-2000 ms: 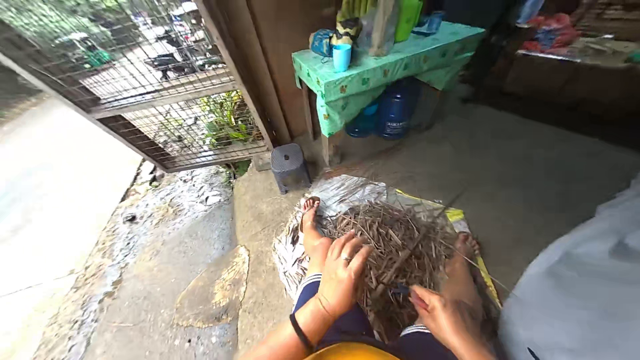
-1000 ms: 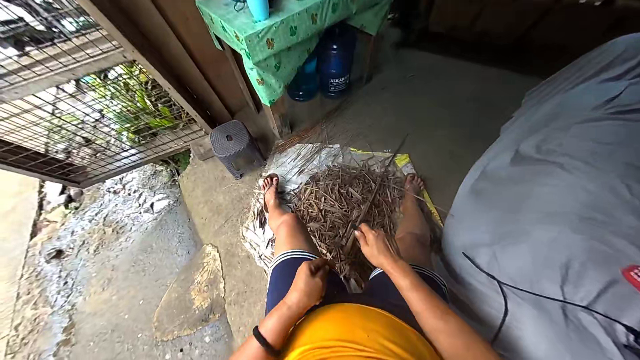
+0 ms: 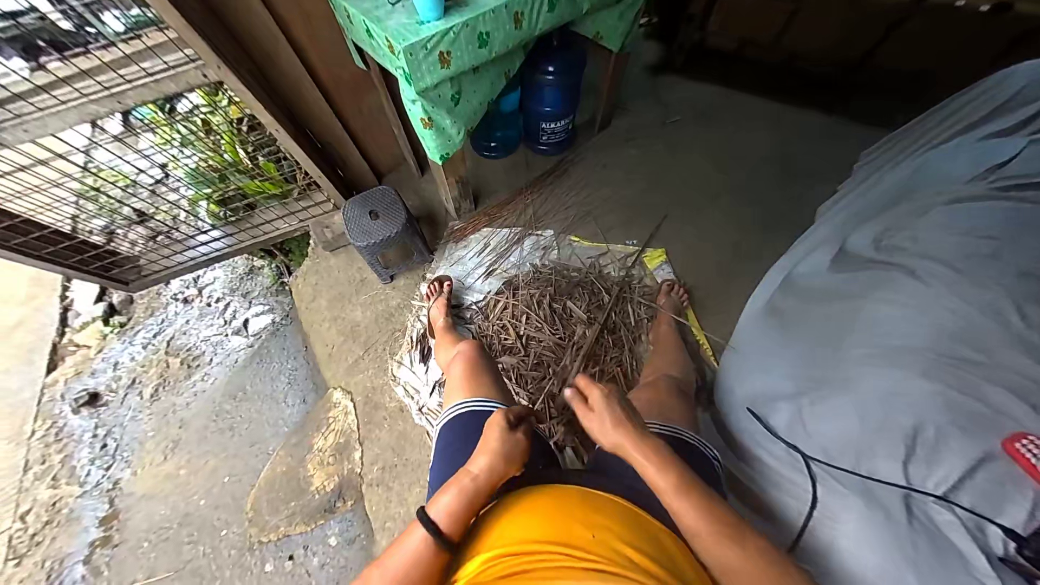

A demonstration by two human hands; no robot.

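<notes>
A heap of dry, brown leaf strips (image 3: 561,325) lies between the person's legs on a pale sheet (image 3: 508,244). Low over the near left side of the heap, by the left thigh, is my left hand (image 3: 504,439), its fingers curled; what lies inside them is hidden. My right hand (image 3: 601,410) is at the heap's near edge, fingers bent, close to the lower end of a long dry leaf strip (image 3: 605,321) that slants up to the right. Its grip is too unclear to tell. Thin reddish-brown sticks (image 3: 528,199) spread beyond the heap.
A grey plastic stool (image 3: 386,231) stands left of the sheet. Behind are a table with a green cloth (image 3: 455,61) and blue water jugs (image 3: 552,97) under it. A large grey cover (image 3: 902,325) with a black cord (image 3: 894,483) fills the right side. Left is a wire-mesh gate (image 3: 154,154).
My left hand, spread over the heap two seconds ago, has drawn back toward the left thigh with its fingers curled. The view has tilted down and shifted right.
</notes>
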